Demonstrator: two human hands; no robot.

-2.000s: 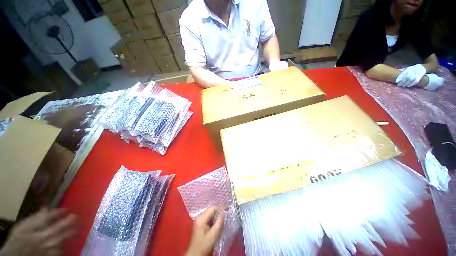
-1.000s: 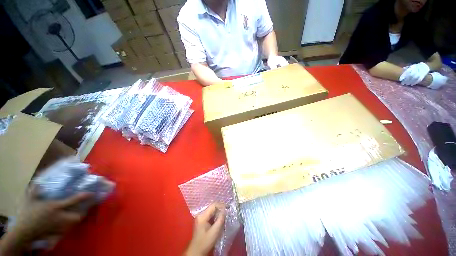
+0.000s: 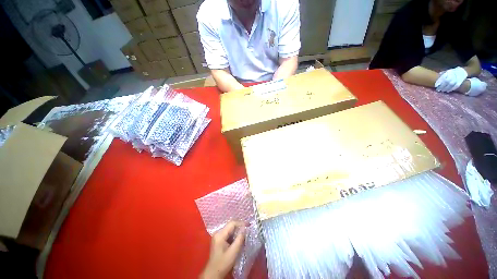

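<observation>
My left hand (image 3: 224, 249) is bare and enters from the bottom middle. Its curled fingers hold an empty pinkish bubble bag (image 3: 224, 204) at its near part, beside the carton of empty bags. My right hand is not in view. Many white empty bags (image 3: 338, 240) fan out towards me from the open end of the brown supply carton (image 3: 338, 158). An overlapping pile of filled bubble bags (image 3: 169, 125) with dark content lies at the upper left of the red table.
A closed carton (image 3: 283, 106) stands behind the supply carton. An open carton (image 3: 27, 174) stands at the left table edge. One person sits across the table. Another person's gloved hands (image 3: 451, 80) rest at the right. Black items (image 3: 482, 152) and a white lump (image 3: 477, 185) lie on pink sheet.
The near-left stack of filled bags was lifted by a bare hand reaching from the left, apparently another person's. Both are now out of view. My left hand has hardly moved.
</observation>
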